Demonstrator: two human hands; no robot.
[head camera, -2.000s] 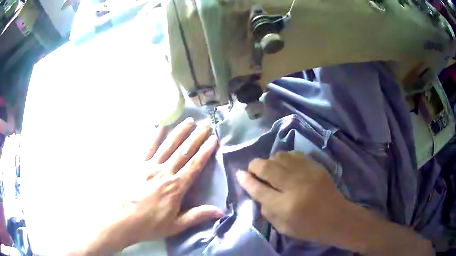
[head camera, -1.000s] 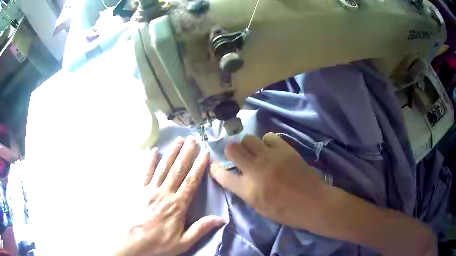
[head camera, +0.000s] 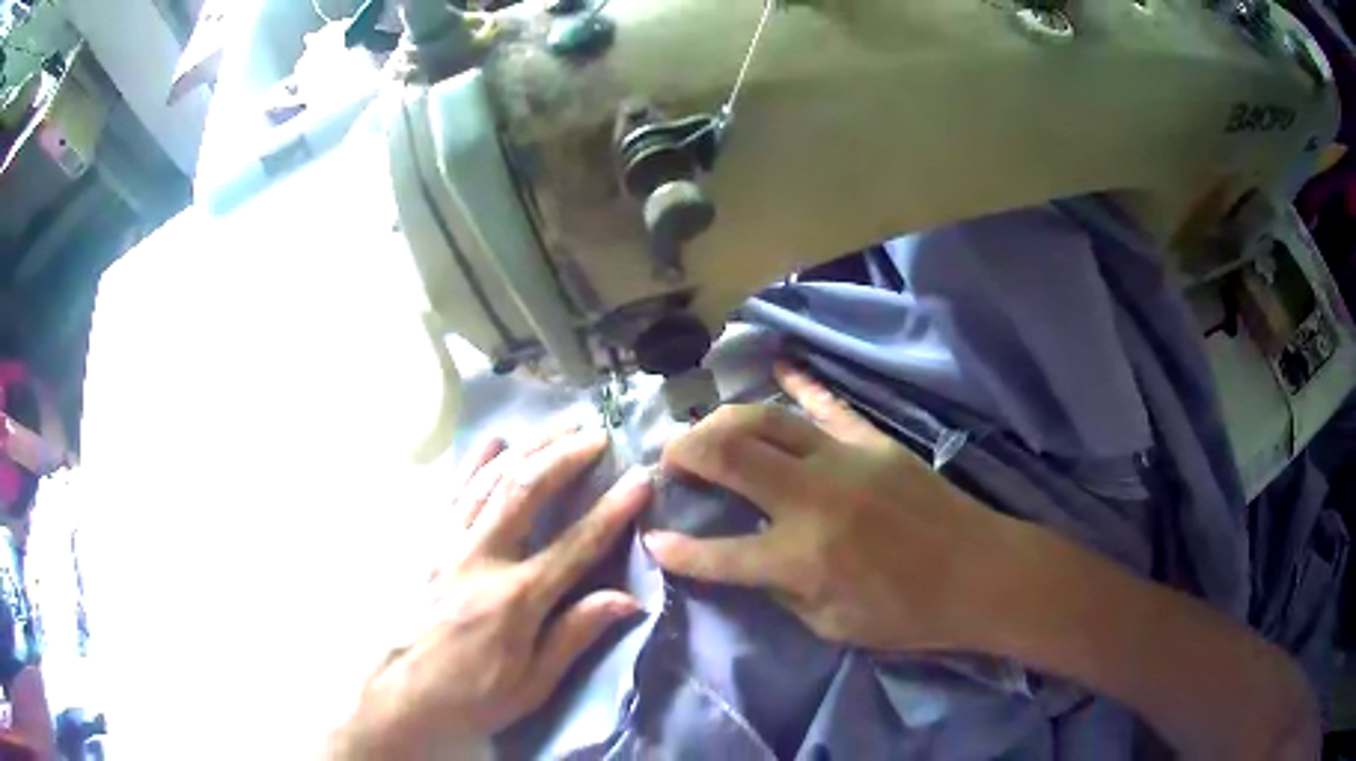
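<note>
A blue-grey garment (head camera: 1041, 342) lies bunched under the arm of a cream sewing machine (head camera: 922, 134) and down toward the lower edge. My left hand (head camera: 521, 595) lies on the cloth left of a seam, fingers spread, fingertips just below the presser foot (head camera: 613, 399). My right hand (head camera: 833, 520) rests on the cloth right of the seam, its thumb and bent fingers at the cloth close to my left index fingertip. Its fingertips partly hide the cloth there; whether they pinch it is hard to tell. The needle is too small to make out.
The tension assembly (head camera: 672, 186) sits on the machine head with a thread (head camera: 751, 67) running up. A pale curved piece (head camera: 440, 394) hangs left of the needle area. The white table (head camera: 223, 446) is brightly lit at left. More cloth (head camera: 1301, 565) hangs at lower right.
The view has shifted, so the machine head appears further left than two seconds ago. My right hand has moved up toward the foot, and its fingers have spread since one second ago. My left fingers have bent slightly.
</note>
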